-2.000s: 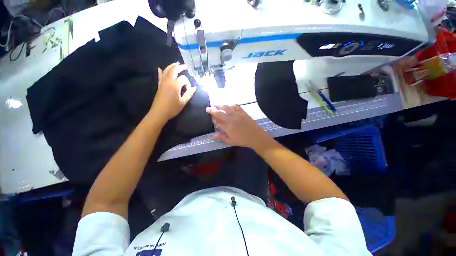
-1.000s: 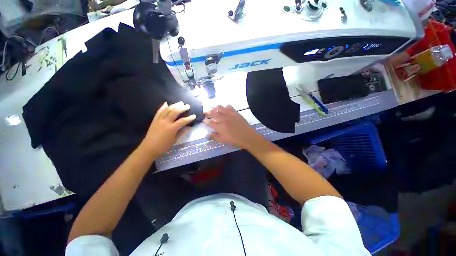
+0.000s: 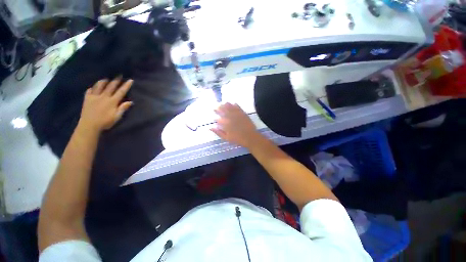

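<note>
A large black garment panel lies left of the needle and hangs over the table's front edge. My left hand lies flat on it with fingers spread. My right hand rests on the white table just in front of the presser foot, fingers apart, with no cloth seen in it. The white sewing machine has a blue stripe and "JACK" lettering. A bright glare hides the needle tip. A black curved piece lies flat right of my right hand.
A slim yellow-green and blue tool and a black rectangle, perhaps a phone, lie under the machine arm. A red tray is at the right end. A blue basket with pale scraps stands below.
My left hand has moved left, away from the needle, and the panel has shifted left, baring the table before the presser foot. My right hand has stayed near the needle.
</note>
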